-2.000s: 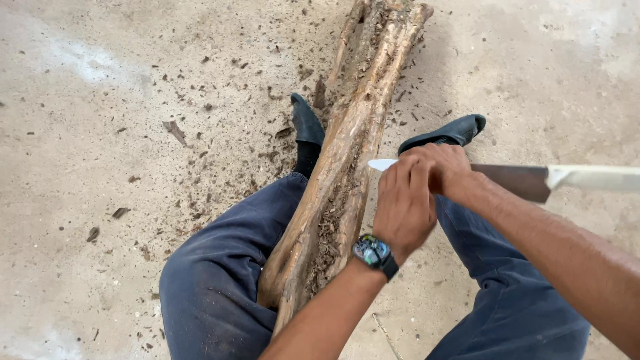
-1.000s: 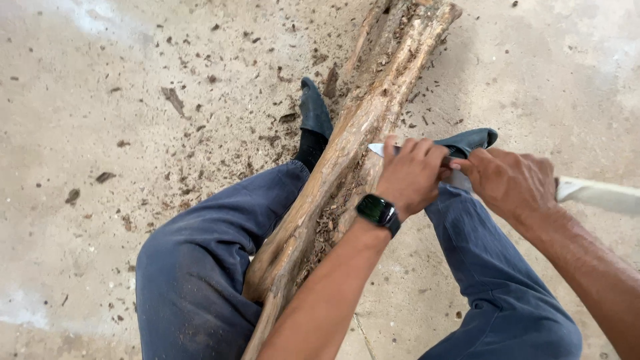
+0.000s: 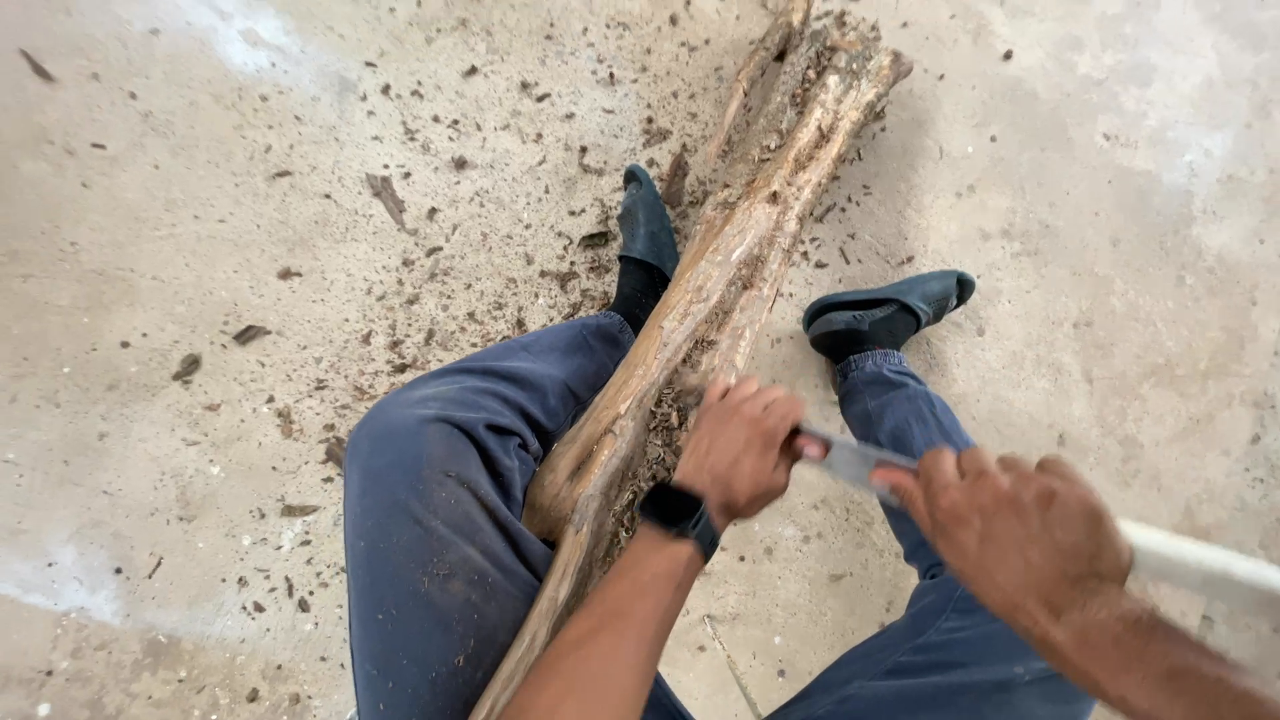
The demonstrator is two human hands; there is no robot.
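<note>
A long, weathered piece of wood (image 3: 700,290) lies slantwise between my legs, with a rough groove full of brown crumbs along it. My left hand (image 3: 745,450), a watch on its wrist, is closed around the front part of a long metal blade (image 3: 855,462), right beside the groove. The blade's tip is hidden by that hand. My right hand (image 3: 1010,530) grips the same tool farther back, over my right leg. A pale handle (image 3: 1200,565) sticks out behind the right hand toward the right edge. Both hands are somewhat blurred.
Wood chips and crumbs (image 3: 385,195) are scattered over the concrete floor (image 3: 200,300), mostly left of the wood. My feet, in dark clogs (image 3: 648,220), stand on either side of it. A broken branch stub (image 3: 755,75) juts from its far end.
Both hands have moved down along the wood toward me, with the tool in them. The blade's tip showed in the earlier frames and is now hidden. The pale handle slants more steeply down to the right.
</note>
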